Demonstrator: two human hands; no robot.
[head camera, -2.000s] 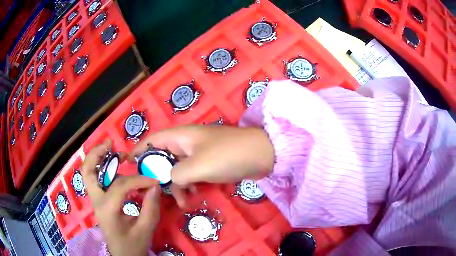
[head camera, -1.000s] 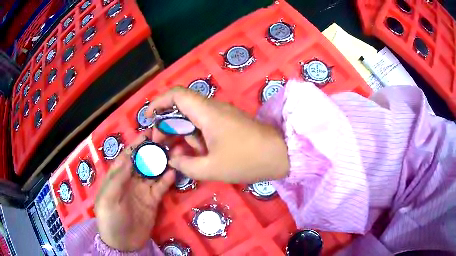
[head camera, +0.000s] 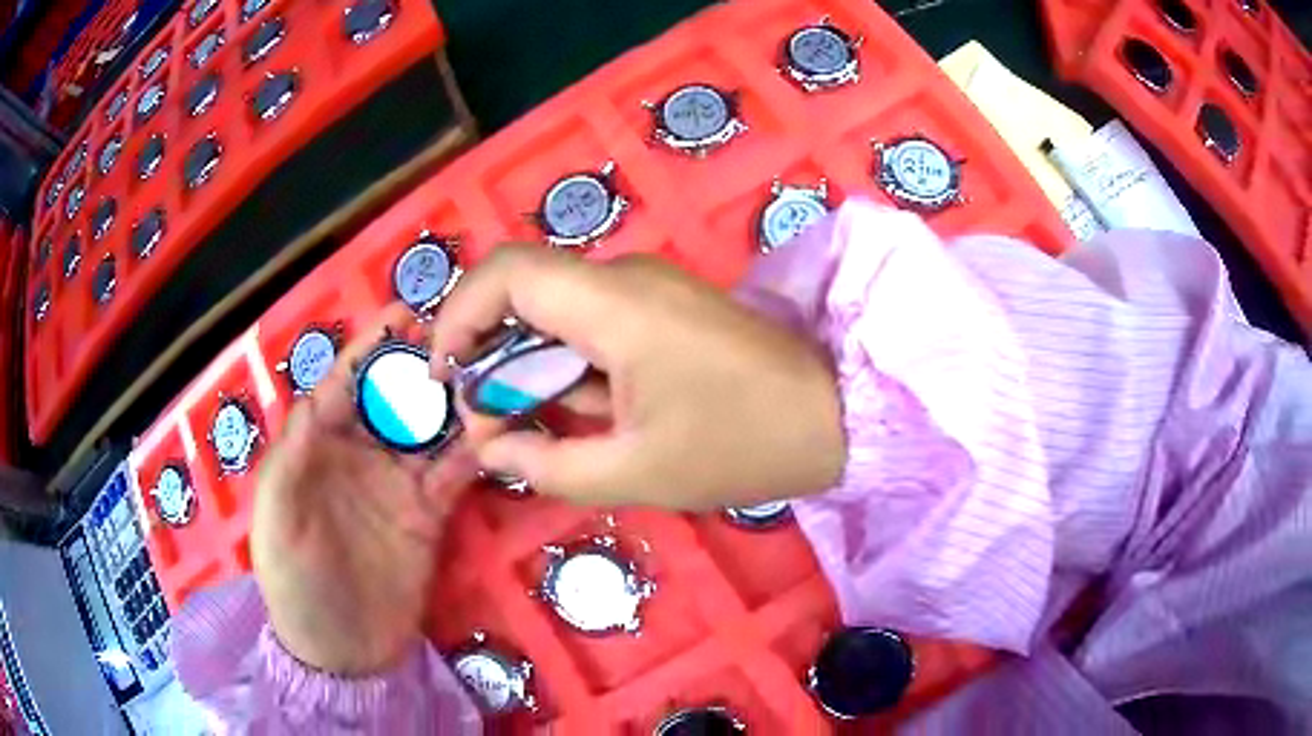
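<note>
My left hand (head camera: 353, 525) holds a round smartwatch head (head camera: 404, 397) between its fingers, its screen lit white and cyan and facing up. My right hand (head camera: 648, 381) grips a second smartwatch head (head camera: 527, 377) by its rim, tilted, its screen also lit pale and cyan. The two units are side by side above the red parts tray (head camera: 705, 618). Many units lie face down in its pockets, such as one with a grey case back (head camera: 580, 210). Black discs lie at the tray's near edge (head camera: 861, 672). My right hand hides some pockets.
A full red tray (head camera: 324, 72) stands at the left on a dark stack. Another red tray (head camera: 1278, 158) is at the upper right. White paper (head camera: 1130, 180) lies over yellow paper (head camera: 1007, 108) with a dark-tipped pen. A grey-white device with keys (head camera: 130, 575) is at the lower left.
My left hand has risen a little, bringing its watch head up beside the right one. My right hand has tilted its unit differently. Both units stay held, and the view has shifted slightly.
</note>
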